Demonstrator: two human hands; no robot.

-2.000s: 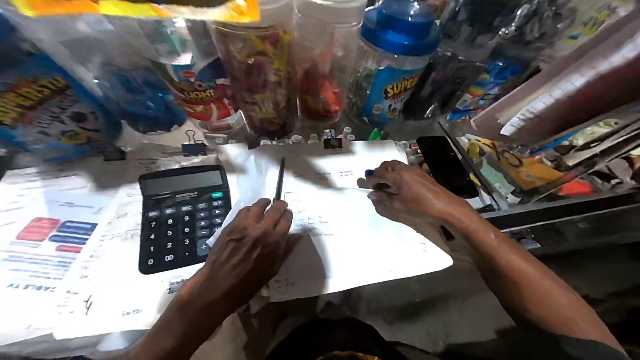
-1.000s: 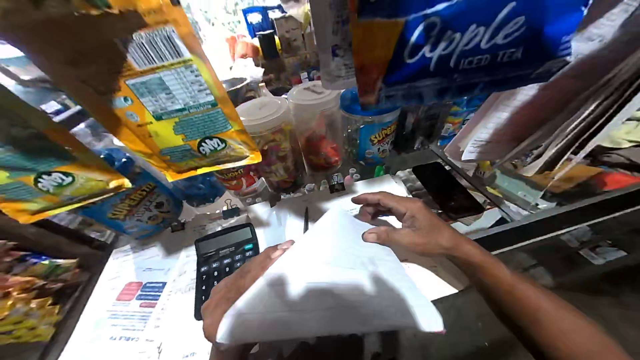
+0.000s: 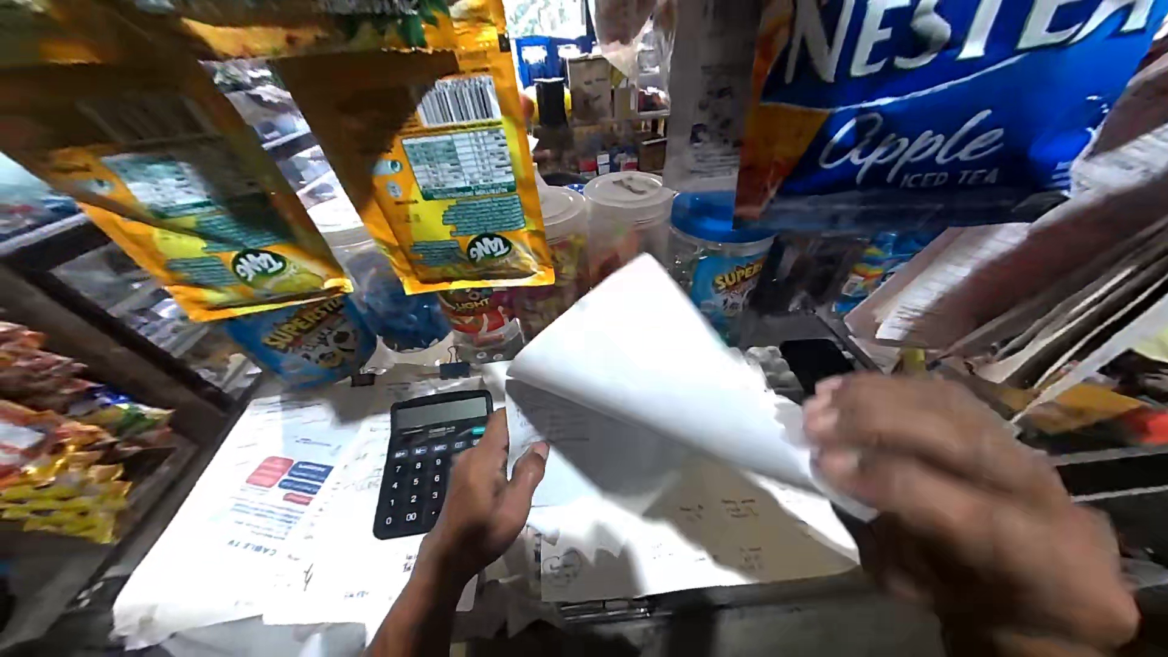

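My right hand (image 3: 949, 484), blurred, grips the edge of a white paper sheet (image 3: 630, 356) that is lifted and curled over. Beneath it lies a sheet with handwriting (image 3: 693, 529). My left hand (image 3: 493, 493) rests with thumb and fingers apart at the left edge of the papers, partly over the right side of a black desk calculator (image 3: 433, 465); whether it pinches paper cannot be told. Left of the calculator lie more papers (image 3: 274, 511) with print and handwriting. The pen seen earlier is hidden.
Tang pouches (image 3: 456, 182) and a Nestea pouch (image 3: 912, 128) hang in front. Behind the papers stand plastic jars (image 3: 721, 265) and binder clips (image 3: 453, 369). A black phone (image 3: 815, 363) lies beyond my right hand. Stacked papers (image 3: 1031, 283) lean at right; snack packs (image 3: 64, 456) are at left.
The sheet that stood folded up between my hands is now drawn to the right by my right hand, exposing writing below. Two seconds ago the papers lay flat with a pen at my left hand. The view has tilted up.
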